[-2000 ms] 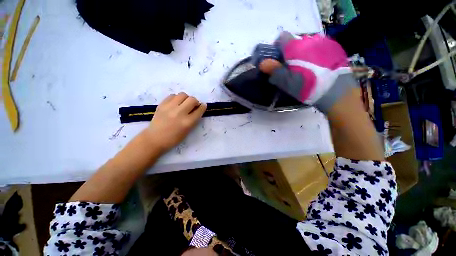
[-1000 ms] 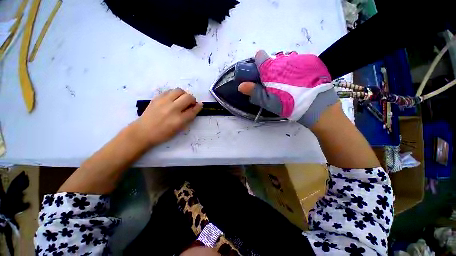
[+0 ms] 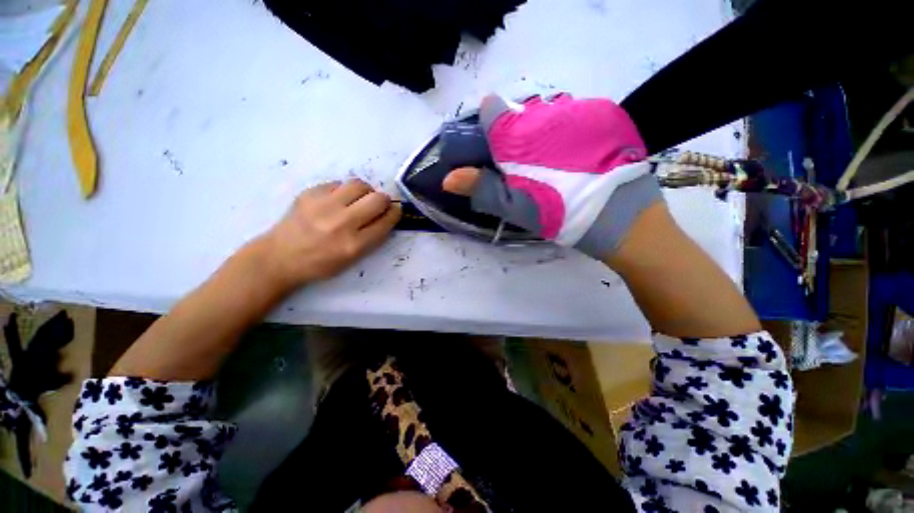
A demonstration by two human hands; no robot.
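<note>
A narrow black fabric strip [image 3: 421,222] lies on the white table. Only a short part shows, between my left hand and the iron. My left hand [image 3: 336,225] is bare, its fingers bent down on the strip's left part and pinching its edge. My right hand [image 3: 566,170], in a pink, white and grey glove with bare fingertips, grips the steam iron [image 3: 431,180]. The iron's pointed tip faces left, close to my left fingertips, and its soleplate covers the strip's right part.
A heap of black cut pieces [image 3: 401,40] lies at the table's back. Yellow templates [image 3: 80,130] lie at the far left. A black padded arm [image 3: 722,75] is at the back right. The wrapped iron hose [image 3: 742,175] leads right, above blue bins and a cardboard box [image 3: 837,351].
The iron in my right hand has moved left along the strip, up to my left fingers. The strip's left end no longer shows. The view has shifted, bringing the black padded arm into sight.
</note>
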